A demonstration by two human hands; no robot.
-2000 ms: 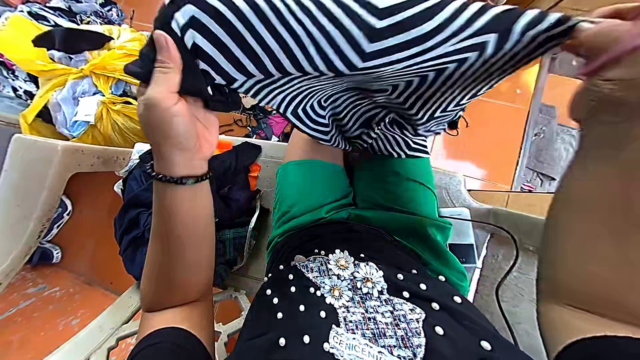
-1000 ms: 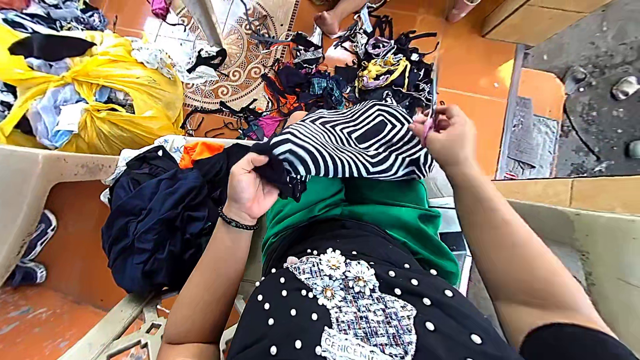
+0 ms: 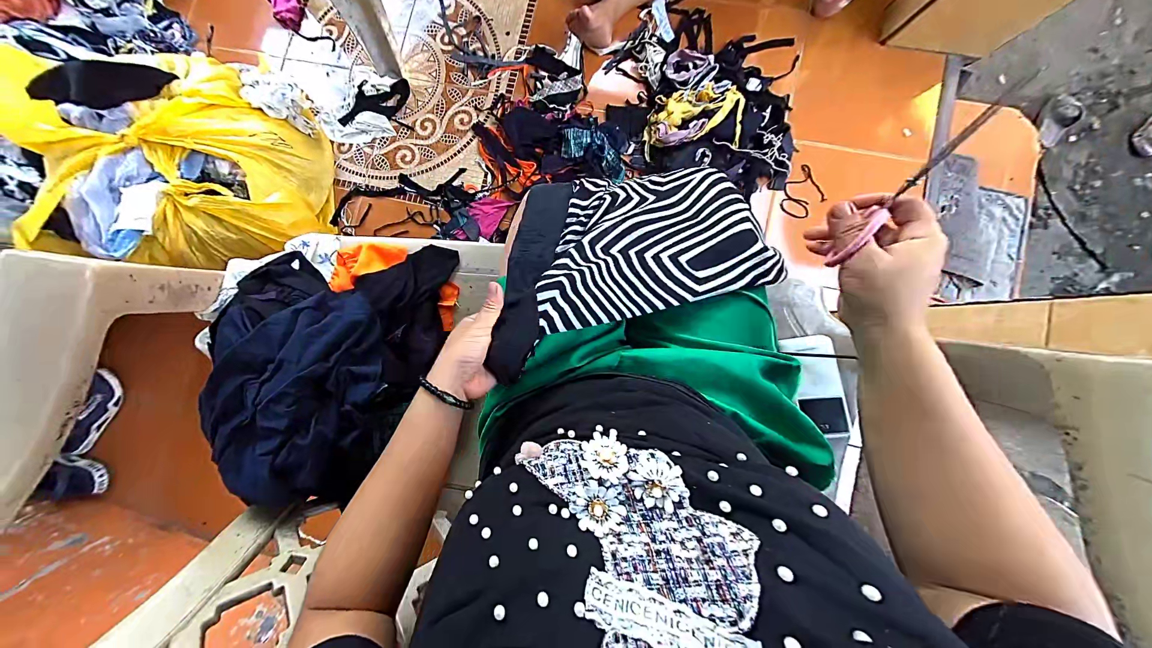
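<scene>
A black-and-white striped cloth (image 3: 657, 247) with a plain black band lies folded across my lap, over green shorts (image 3: 711, 346). My left hand (image 3: 472, 351) holds the cloth by its black band, thumb on top. Raised to the right of the cloth and apart from it, my right hand (image 3: 891, 252) has its fingers through the pink handle of scissors (image 3: 945, 153); the dark blades point up and away, blurred. Dark blue and black garments (image 3: 306, 369) are heaped beside my left forearm, with an orange piece (image 3: 369, 263) on top.
A yellow plastic bag (image 3: 252, 171) stuffed with cloth stands at the upper left. Dark cloth scraps (image 3: 720, 117) lie piled on the orange tiles ahead, near another person's bare foot (image 3: 591, 25). A plastic chair's arm (image 3: 54, 297) is at the left; a white device (image 3: 819, 387) sits right of my lap.
The striped cloth, earlier held up stretched between both hands, now lies on my lap. My right hand has moved off it to the right. My left hand stays on the black band.
</scene>
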